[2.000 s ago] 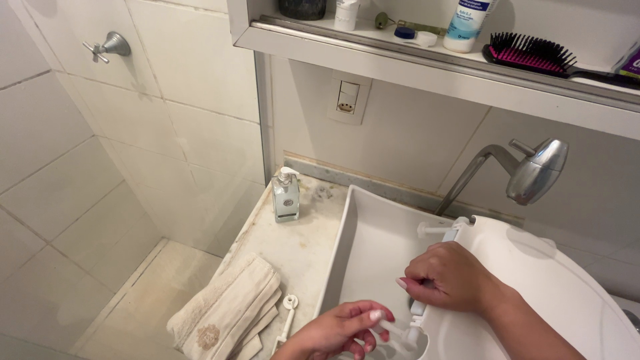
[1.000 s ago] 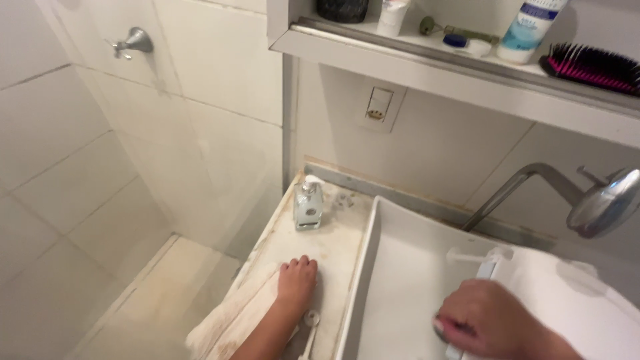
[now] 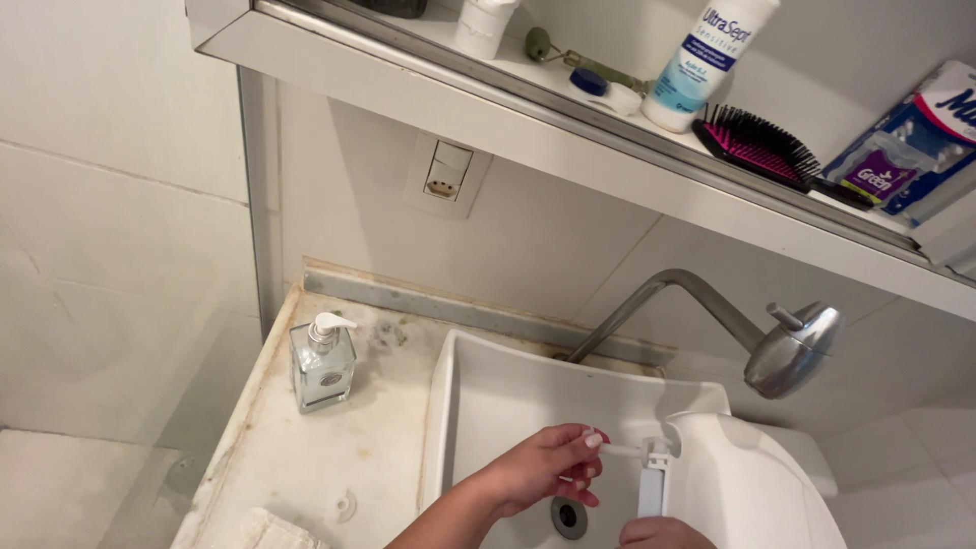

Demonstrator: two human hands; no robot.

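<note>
A white plastic toilet seat [image 3: 743, 476] rests over the right part of the white sink basin [image 3: 503, 404]. My left hand [image 3: 545, 465] pinches the end of a white plastic bolt [image 3: 621, 450] that sticks out from the seat's hinge [image 3: 656, 451]. Low in the view, my right hand [image 3: 663, 534] is at the hinge bar [image 3: 650, 492], mostly cut off by the frame edge, so its grip is hidden. On the marble counter lies a small white plastic ring-shaped piece [image 3: 344, 505], left of the basin.
A glass soap dispenser [image 3: 322, 366] stands on the counter near a folded cloth [image 3: 278, 531]. The metal faucet [image 3: 679, 293] arches over the basin. Above, a shelf [image 3: 534, 126] holds a tube [image 3: 705, 65], a hairbrush [image 3: 759, 149] and other toiletries. A glass panel is at left.
My left hand has moved from the counter beside the basin to the bolt at the hinge. The folded cloth now shows only at the bottom edge, as the view has shifted.
</note>
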